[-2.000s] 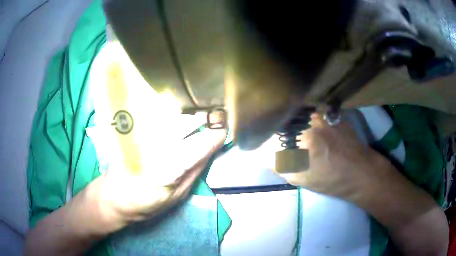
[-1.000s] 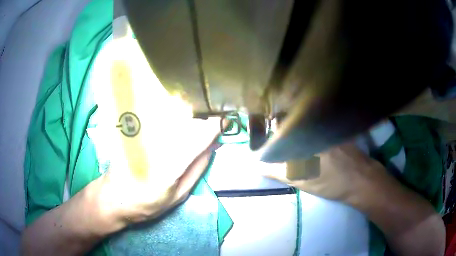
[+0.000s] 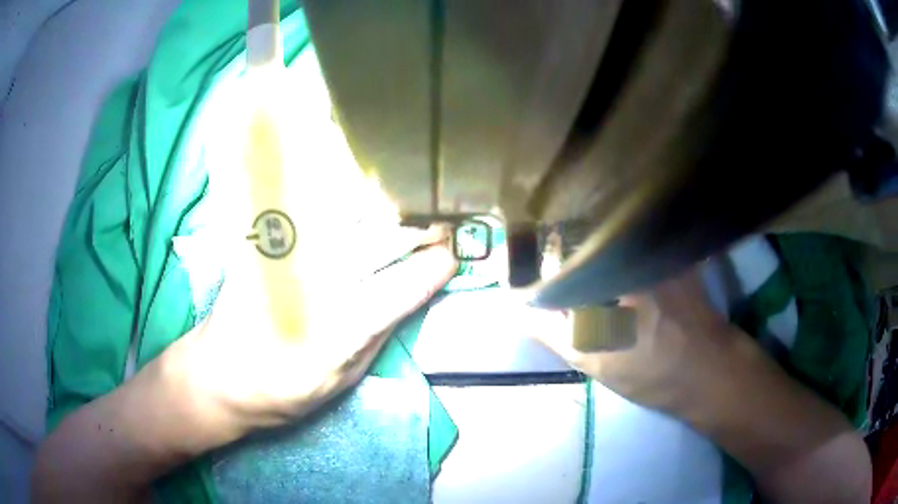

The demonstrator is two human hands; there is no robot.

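Green garment fabric (image 3: 103,256) lies bunched along the left. A pale blue-grey facing (image 3: 325,458) with a green edge lies under my left wrist. My left hand (image 3: 345,315) lies flat on the fabric, washed out by lamp glare, its fingertips beside the small metal presser foot (image 3: 472,239). A bit of green fabric shows at the foot. My right hand (image 3: 640,345) is right of the foot, partly hidden behind the machine head and the tan knob (image 3: 605,327); its fingertips are not clear, and I cannot tell whether it holds anything.
The sewing machine head (image 3: 443,108) covers the top centre and right. The glowing lamp (image 3: 268,177) stands left of the foot. A dark gap (image 3: 507,378) crosses the white bed. White panels with green strips (image 3: 655,443) lie at lower right, and more green fabric (image 3: 827,305) at far right.
The machine head, foot and lamp appear shifted rightward in the view. The dark spring above the knob is now hidden behind the head. My hands stay in nearly the same places.
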